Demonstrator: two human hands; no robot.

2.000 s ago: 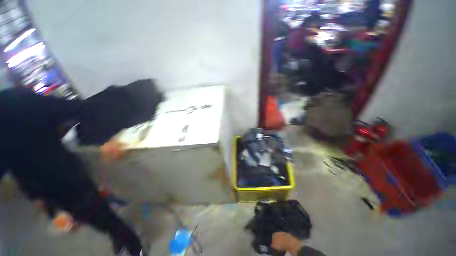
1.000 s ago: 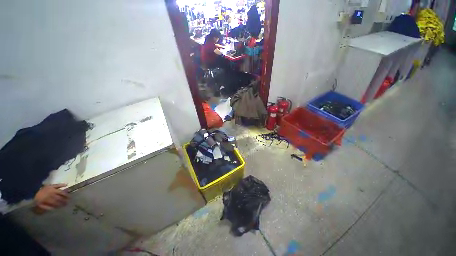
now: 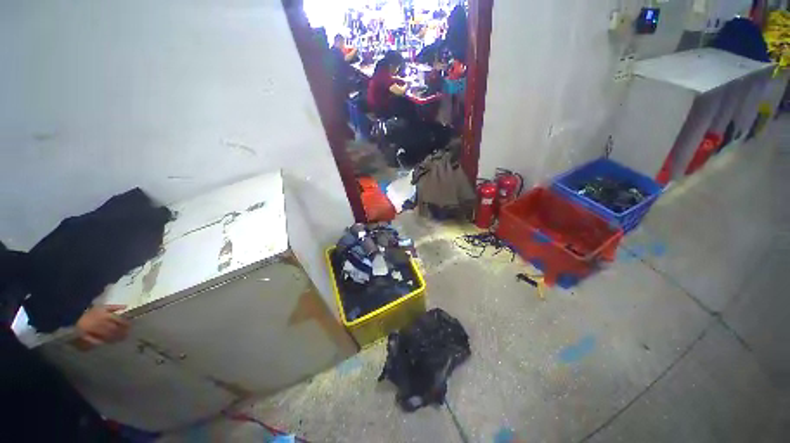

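Neither of my hands is in view. A soft heap of black garment pieces lies on the left part of a white cabinet top, with a jagged edge and loose threads. A hand of a person in black, cut off by the left edge, rests on the cabinet's front edge beside the heap. The cabinet top has brown-grey marks and scratches.
A yellow crate of fabric scraps stands beside the cabinet, with a black plastic bag before it. Fire extinguishers, a red crate and a blue crate stand right of the doorway. People sit in the room beyond.
The view has swung right and steadied since the first frame. A hand with a dark sleeve at the bottom, possibly mine, has left the picture. The other person's hand stays at the cabinet edge.
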